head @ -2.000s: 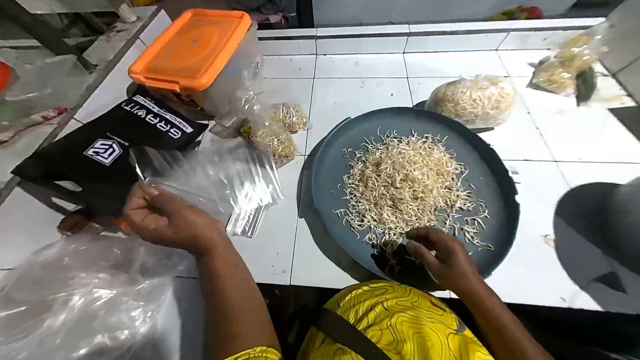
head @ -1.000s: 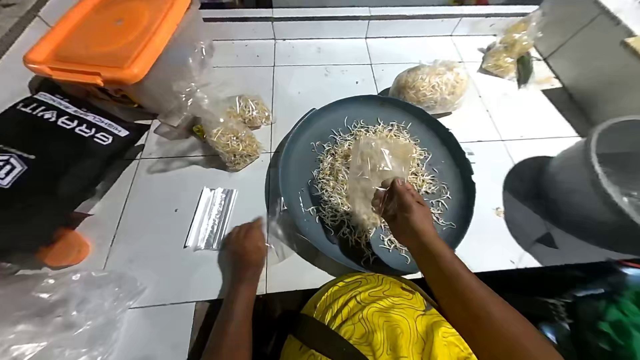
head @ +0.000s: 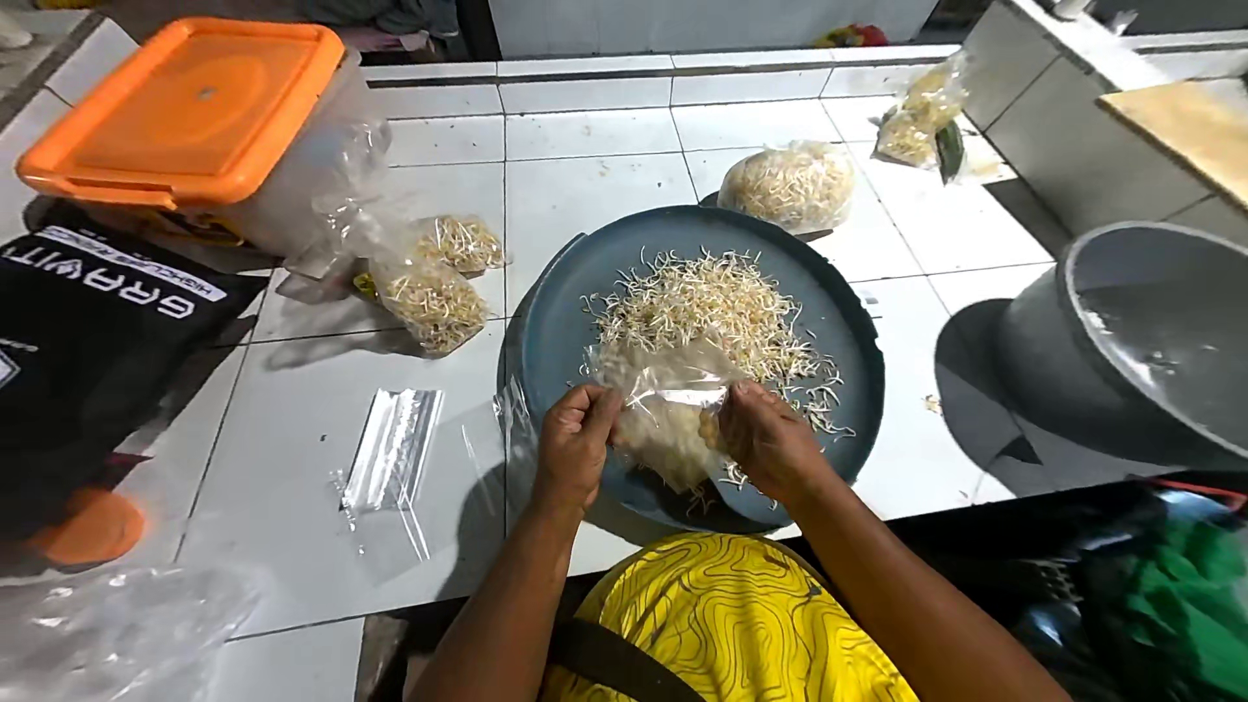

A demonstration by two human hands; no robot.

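Note:
My left hand (head: 577, 439) and my right hand (head: 770, 439) pinch the two sides of a clear plastic bag (head: 673, 400), held over the near part of a round dark tray (head: 556, 322). What the bag contains is hard to make out through the plastic. Behind it on the tray lies a loose heap of bean sprouts (head: 697, 297), with strands scattered to the right. Left of the tray, a stack of flat clear plastic bags (head: 395, 448) rests on the white tiles. A full bag of sprouts (head: 790, 185) sits just beyond the tray's far rim.
Small bags of sprouts (head: 429, 302) stand beside a clear tub with an orange lid (head: 200, 107). A black printed bag (head: 88, 361) and crumpled plastic (head: 107, 624) lie at left. A grey bucket (head: 1141, 341) is at right, with another filled bag (head: 916, 122) in the far corner.
My left hand has moved from beside the flat bags to the clear bag over the tray. My right hand held that bag alone one second ago; now both hands hold it.

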